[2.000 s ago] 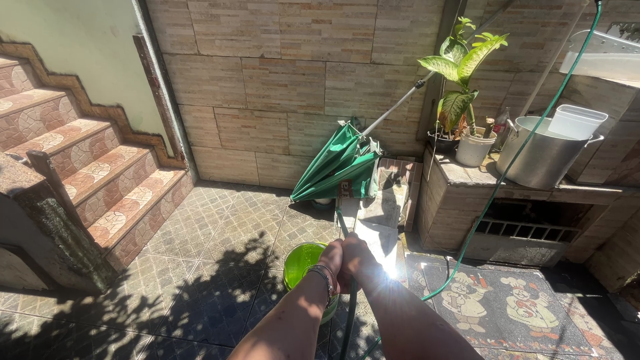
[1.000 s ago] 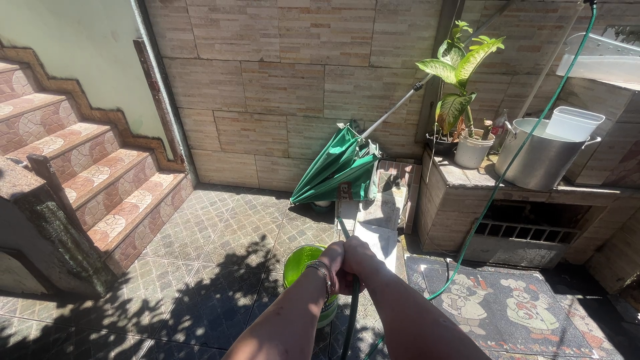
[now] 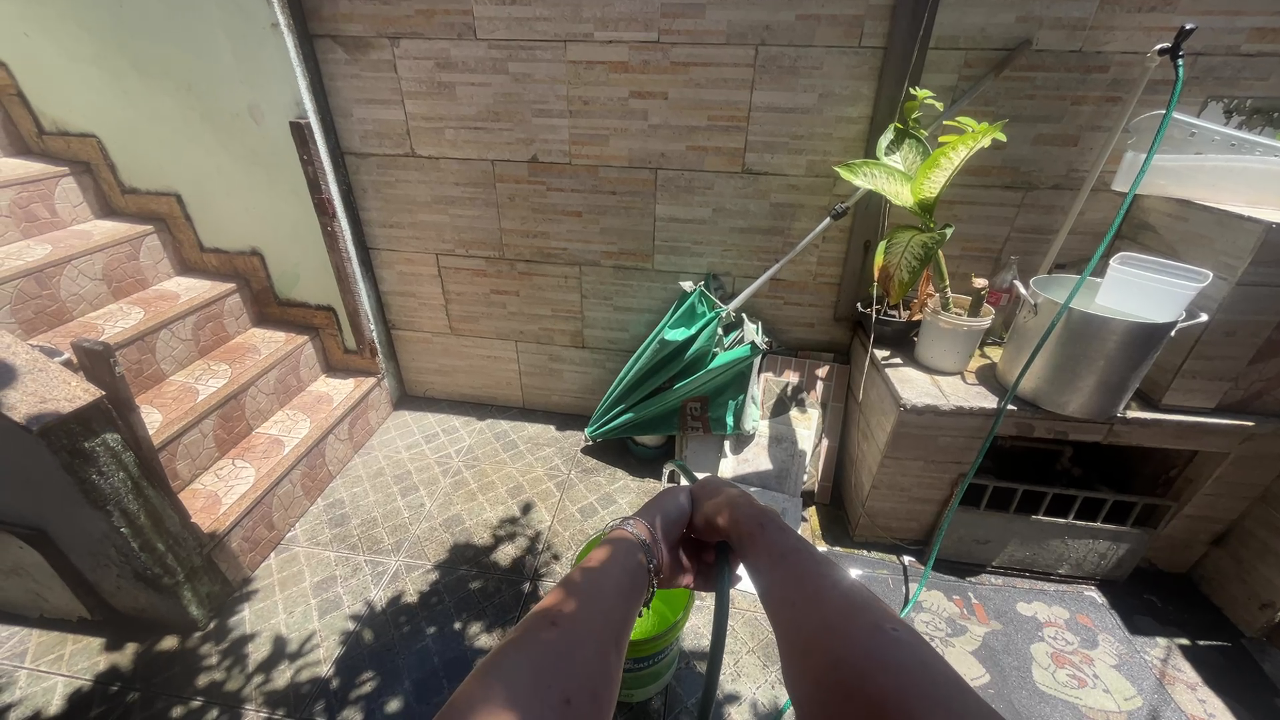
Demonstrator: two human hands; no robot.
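Observation:
My left hand (image 3: 668, 535) and my right hand (image 3: 722, 515) are pressed together low in the middle of the view, both closed around a dark green garden hose (image 3: 716, 640). A short length of the hose sticks out beyond my hands, and the rest hangs down between my forearms. Beneath my left wrist, partly hidden by it, a lime-green plastic bucket (image 3: 650, 655) stands on the tiled floor. Beaded bracelets circle my left wrist.
A folded green umbrella (image 3: 680, 370) leans at the wall. Tiled stairs (image 3: 250, 440) rise at left. On the right ledge stand potted plants (image 3: 952, 335) and a big aluminium pot (image 3: 1075, 350) with a plastic tub (image 3: 1150, 290). A green hose drops from a tap (image 3: 1175, 45) beside a patterned mat (image 3: 1010, 640).

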